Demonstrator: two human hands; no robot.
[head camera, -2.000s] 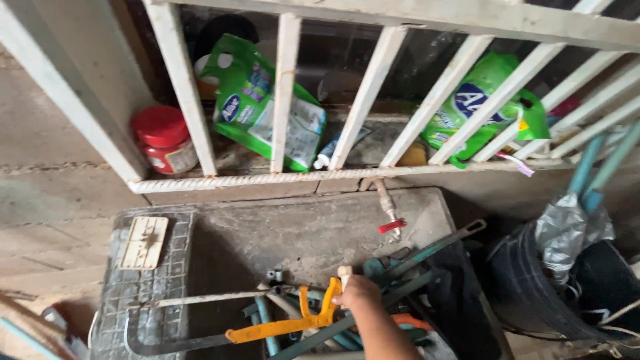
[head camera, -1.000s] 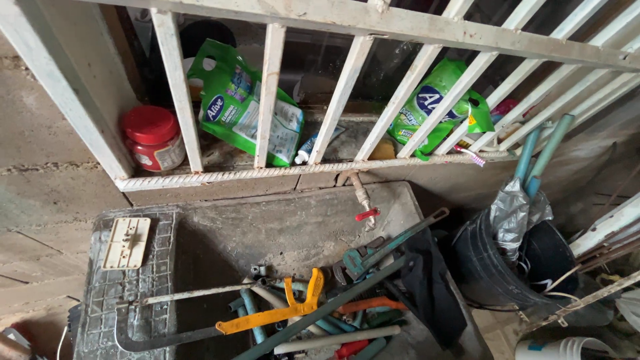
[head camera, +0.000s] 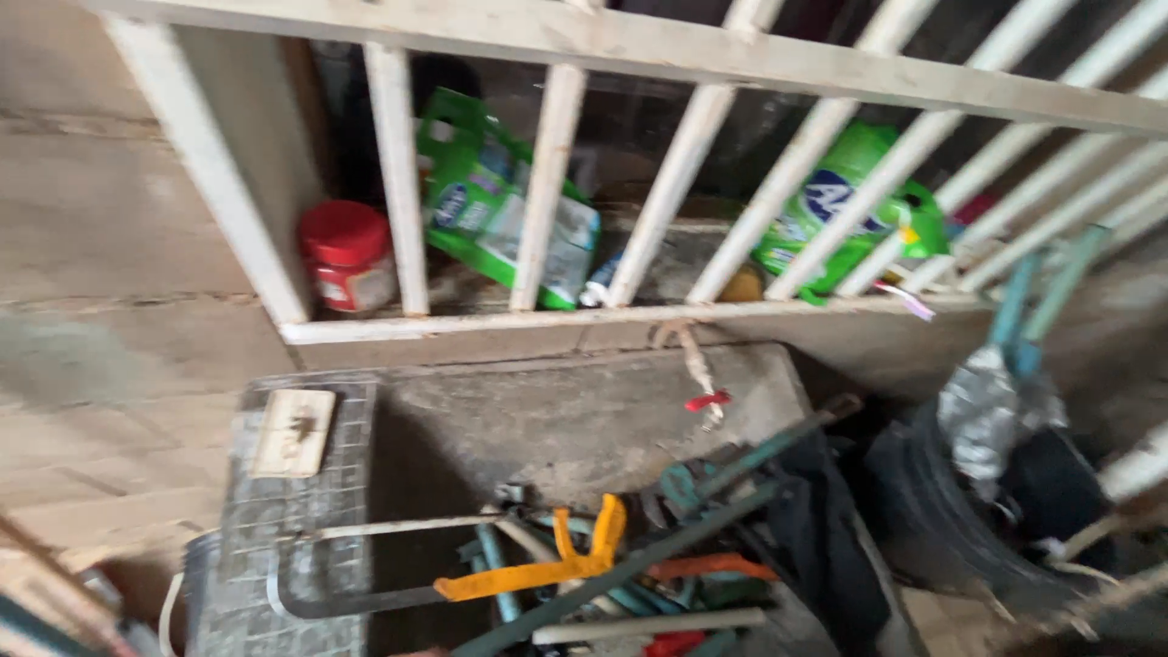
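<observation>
A hacksaw with an orange handle (head camera: 525, 577) and a dark metal frame lies across the stone sink (head camera: 584, 429), its blade side toward the wall. Under and beside it are several grey-green and white pipe pieces (head camera: 648, 628). A long grey-green pipe (head camera: 620, 575) slants over the pile, near a pipe wrench (head camera: 762, 456) with a green handle. An orange-handled tool (head camera: 712, 566) lies right of the hacksaw handle. At the bottom edge, by the long pipe's lower end, shows a sliver of skin, seemingly my left hand (head camera: 424, 652); its fingers are hidden. My right hand is out of the frame.
White window bars (head camera: 639, 192) rise behind the sink, with green detergent bags (head camera: 497, 201) and a red-lidded jar (head camera: 347, 255) on the sill. A tap with a red handle (head camera: 708, 400) juts over the sink. To the right stands a black bucket (head camera: 949, 511) holding pipes.
Two seconds ago a hand was on the hacksaw's orange handle; one second ago it was gone from view. The hacksaw now lies with no hand on it.
</observation>
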